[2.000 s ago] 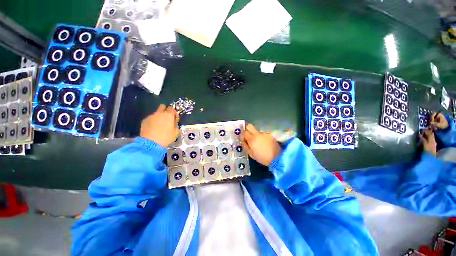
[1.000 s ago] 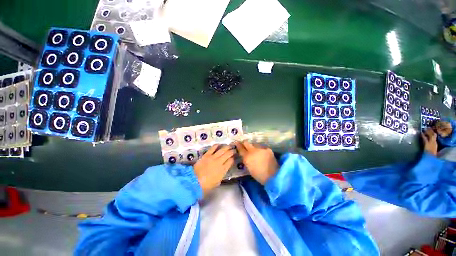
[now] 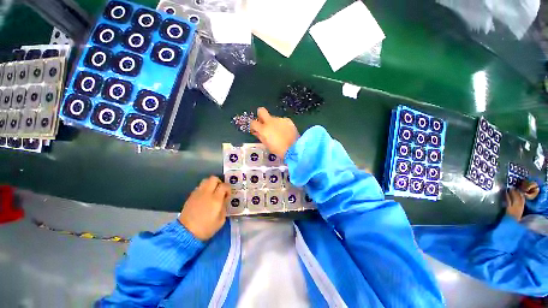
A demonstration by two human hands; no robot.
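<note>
The grey-white tray [image 3: 243, 189] lies at the bench's front edge, with a grid of pale cavities and small dark round centres. My left hand [image 3: 206, 206] holds its left edge, fingertips on the rim. My right hand [image 3: 275, 133] is above the tray's far side, fingertips at the small silvery parts [image 3: 242, 122]. Whether a part is between those fingertips cannot be seen. My right sleeve hides the tray's upper right. The small black parts [image 3: 300, 99] lie in a heap beyond my right hand.
A blue tray [image 3: 158, 78] of square black components sits on a stack at left, beside pale trays [image 3: 30, 96]. Another blue tray [image 3: 416, 153] stands at right. A clear plastic bag [image 3: 207, 69] and pale sheets [image 3: 347, 35] lie beyond. Another person's hands [image 3: 515, 201] work at far right.
Both hands were together over the tray. My left hand has moved to the tray's left edge; my right hand has reached out to the silvery parts. The view has shifted and turned slightly.
</note>
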